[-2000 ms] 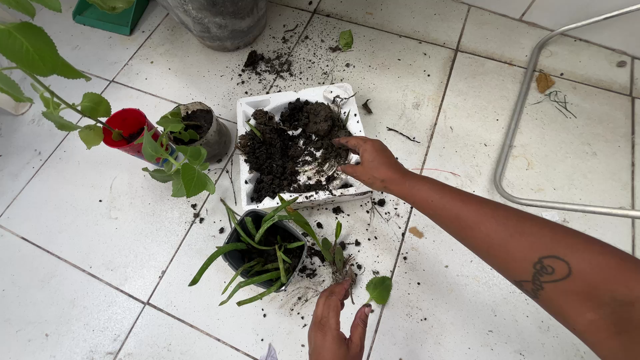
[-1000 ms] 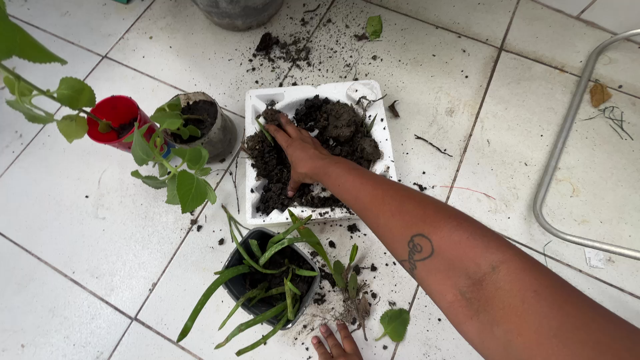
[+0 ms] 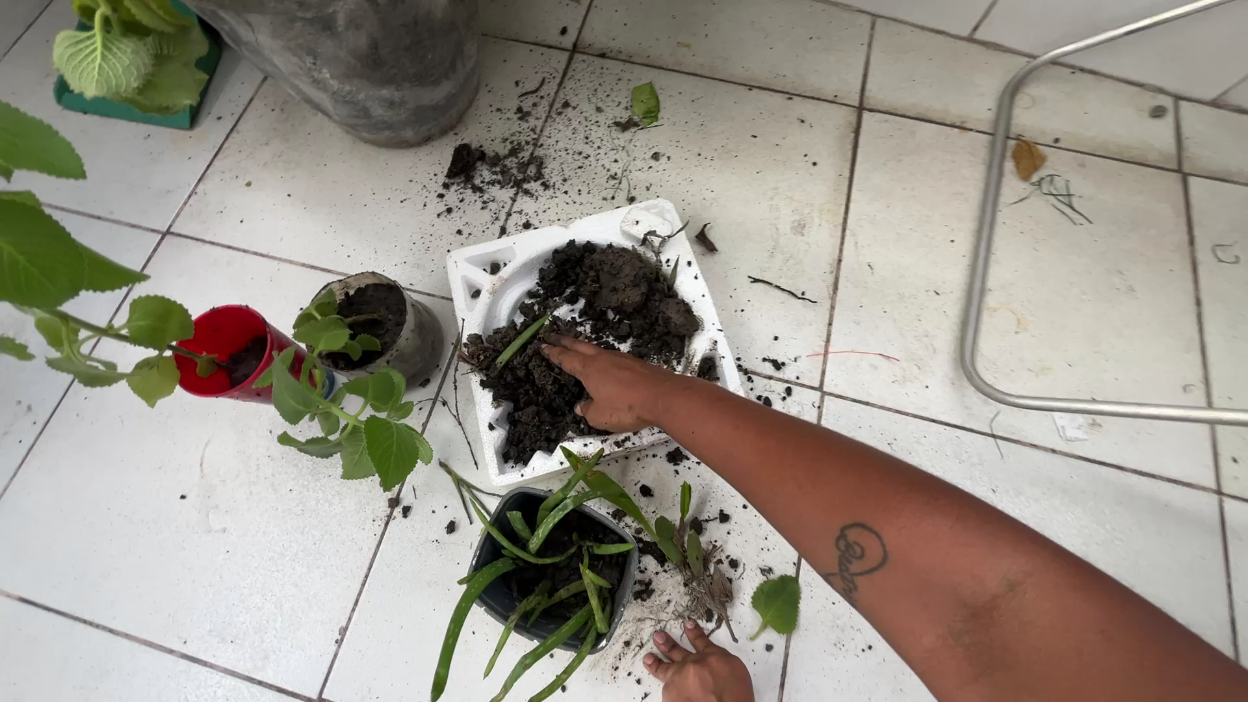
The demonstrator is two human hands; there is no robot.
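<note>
My right hand reaches into the white foam tray, fingers extended and thumb apart, touching the dark soil. A green leaf piece lies on the soil by its fingertips. At the bottom edge, my left hand is low over the floor with fingers spread, just below the dry roots of a small uprooted plant. Left of that plant stands a dark square pot with long-leaved, aloe-like plants. A loose green leaf lies to the right of my left hand.
A red pot and a grey soil-filled container stand left of the tray, with leafy stems across them. A large grey pot is behind. A bent metal tube frame is at right. Spilled soil dots the tiles.
My right hand has moved from the tray's right side to the soil at its left. My left hand was beside the uprooted plant's roots and is now lower, with fingers spread.
</note>
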